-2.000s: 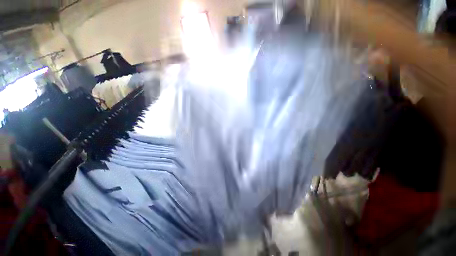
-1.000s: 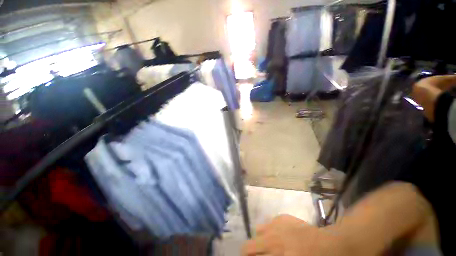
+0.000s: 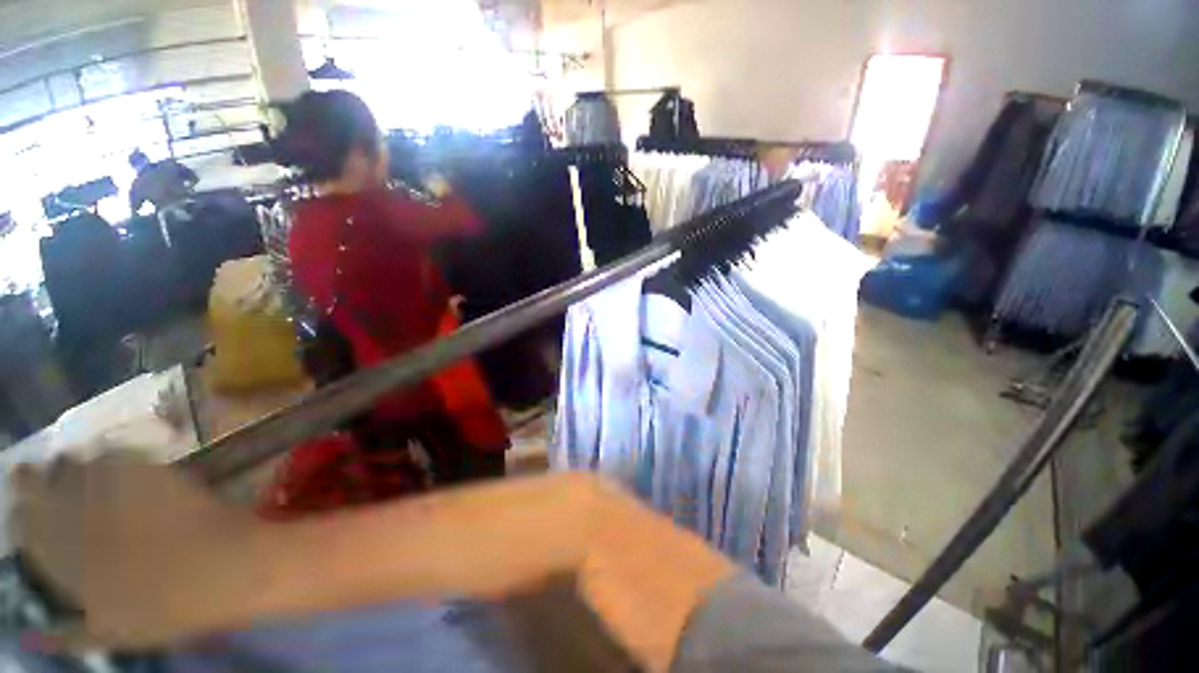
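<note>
My right hand [image 3: 118, 552] is at the lower left, blurred, its forearm stretched across the bottom of the view. It is by the near end of the long dark garment rail [image 3: 526, 322]; I cannot tell whether it grips anything. Light-blue dress shirts [image 3: 677, 394] hang on black hangers [image 3: 671, 283] from the rail, with white shirts [image 3: 835, 283] behind them. Part of a bluish cloth [image 3: 434, 638] shows below my forearm. My left hand is not in view.
A person in red [image 3: 375, 276] stands behind the rail at left, near dark garments [image 3: 519, 237]. A single dark pole [image 3: 1012, 473] slants at right. More shirts [image 3: 1104, 164] hang at far right, near a blue bundle [image 3: 907, 283] on the floor [image 3: 920, 421].
The view has swung left, bringing the person in red into sight. The light-blue shirt mass that filled the centre is gone. My right arm now reaches across to the lower left.
</note>
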